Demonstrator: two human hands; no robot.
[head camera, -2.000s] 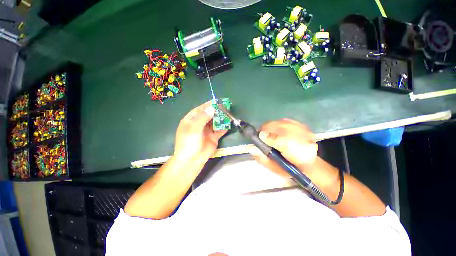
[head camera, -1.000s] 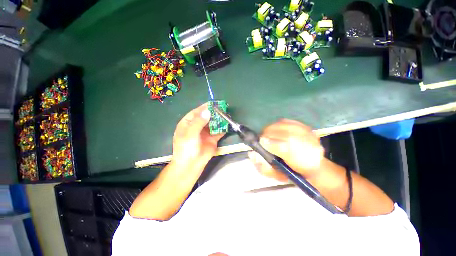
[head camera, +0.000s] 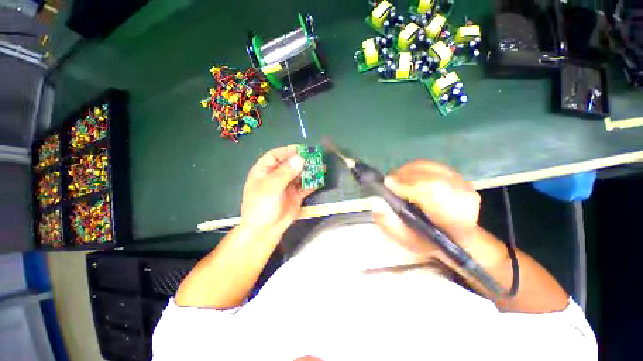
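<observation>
My left hand holds a green circuit board by its left side, flat solder side showing, above the bench's front edge. My right hand grips a soldering iron like a pen. The iron's tip is just right of the board's upper corner, apart from it. Solder wire hangs from the solder reel, its free end a little above the board's top edge. The underside of the board is hidden.
A pile of connector leads lies left of the reel. A cluster of boards lies to its right. A lead tray is at far left. Black open boxes stand at right. The pale bench edge runs across, with a blue item below.
The soldering iron has moved right, off the board, with my right hand. The solder wire's end is now apart from the board. My left hand still holds the board.
</observation>
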